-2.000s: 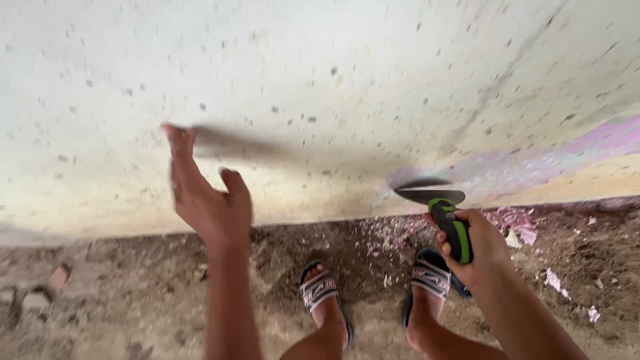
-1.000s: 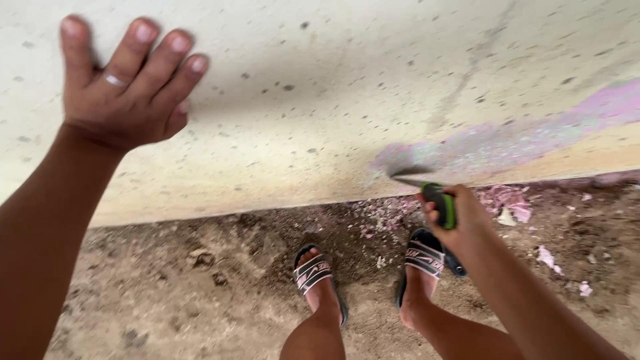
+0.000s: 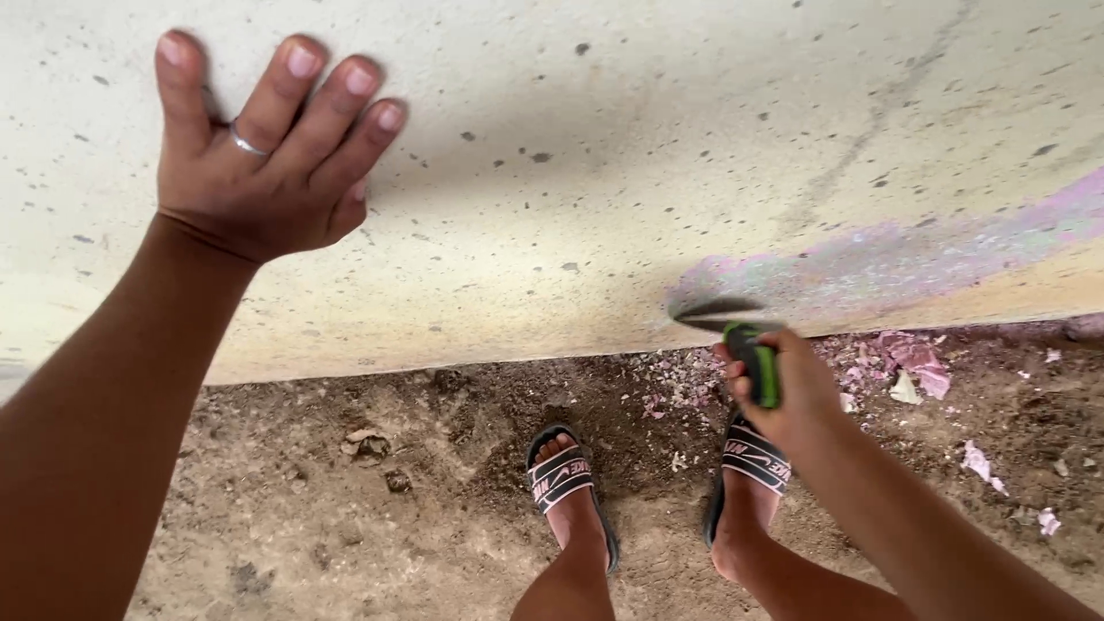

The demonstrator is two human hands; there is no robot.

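Observation:
My left hand (image 3: 267, 164), with a ring on one finger, lies palm down with fingers spread on a speckled cream painted wall (image 3: 535, 224). In my right hand (image 3: 780, 379) is the green and black handle of a scraper or trowel (image 3: 755, 366). Its grey metal blade points left and meets the wall low down, at the left end of a scraped patch (image 3: 862, 263) showing pink, purple and pale green. Part of the blade looks blurred.
Bare dirt ground (image 3: 345, 517) runs along the wall's foot. Pink and white paint flakes (image 3: 914, 362) litter it below the scraped patch. My feet stand near the wall in dark slide sandals (image 3: 561, 479). A dark streak (image 3: 880, 112) crosses the wall at the upper right.
Two seconds ago my left hand was raised with its fingers bent; it has moved to the upper left and now lies flat on the wall. My right hand keeps hold of the tool near the patch's left end.

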